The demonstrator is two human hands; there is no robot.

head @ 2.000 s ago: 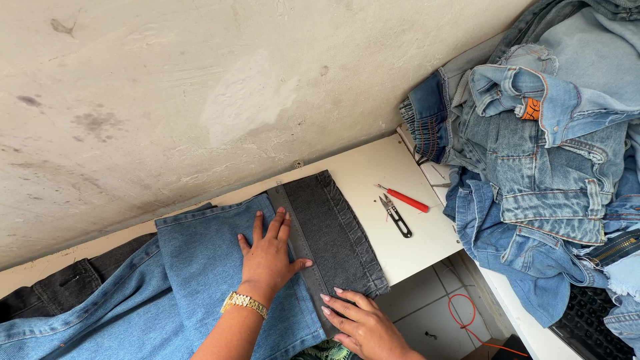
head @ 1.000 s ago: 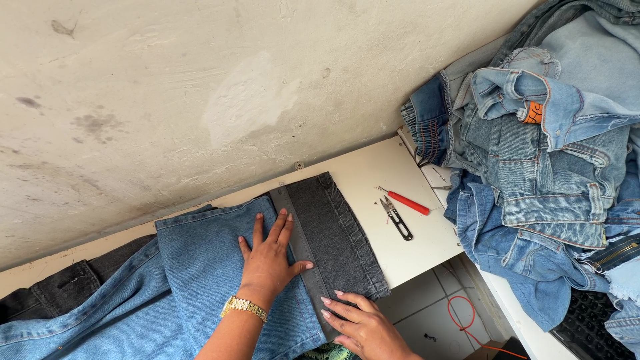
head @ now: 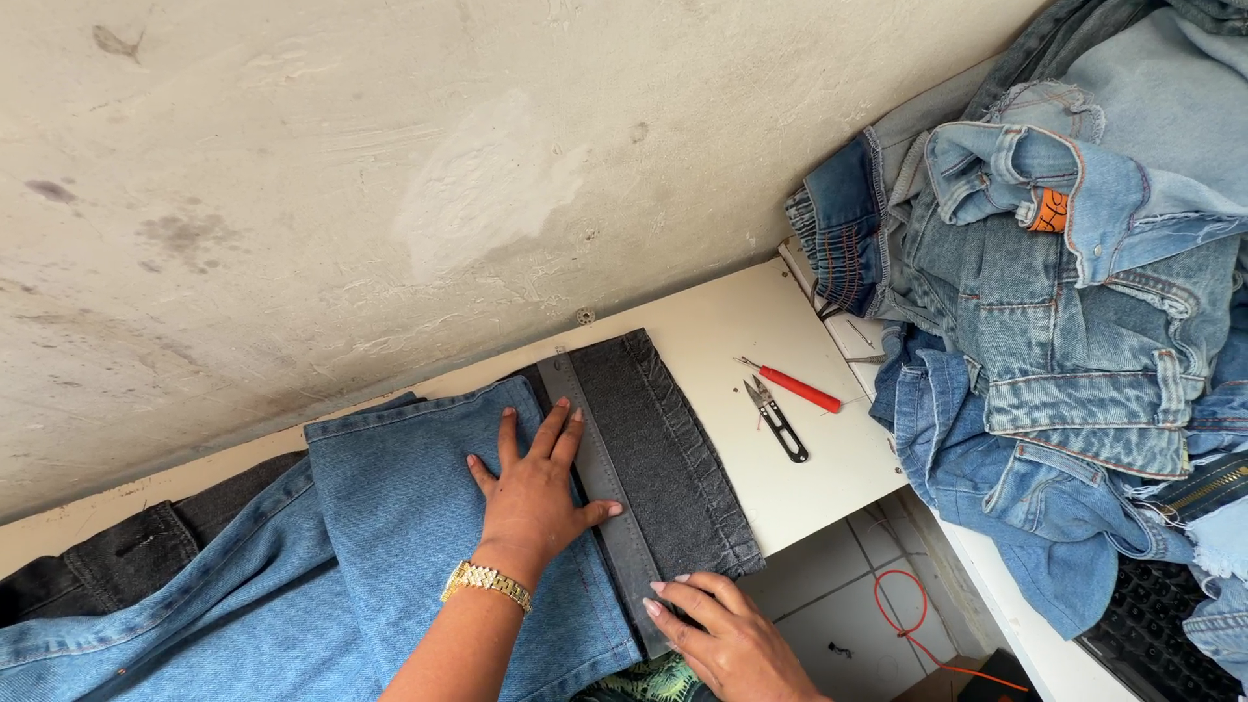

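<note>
A transparent ruler (head: 609,487) lies across a black denim leg (head: 655,439), along the edge of a blue denim leg (head: 419,497) laid on top. My left hand (head: 539,487), with a gold-coloured bracelet at the wrist, presses flat with spread fingers on the blue denim and the ruler. At the ruler's near end, the fingertips of my right hand (head: 717,624) touch the ruler and the black denim; whether they pinch anything is not clear. Right of the black hem, thread snips (head: 777,421) and a red-handled seam ripper (head: 799,388) rest on the white table (head: 780,497).
A heap of denim garments (head: 1063,331) covers the right side, partly over a black keyboard (head: 1150,624). The stained wall (head: 390,175) borders the table's far edge. Below the near edge, an orange cord (head: 902,629) lies by the tiled floor (head: 848,585). Patterned green fabric (head: 663,680) shows under the denim.
</note>
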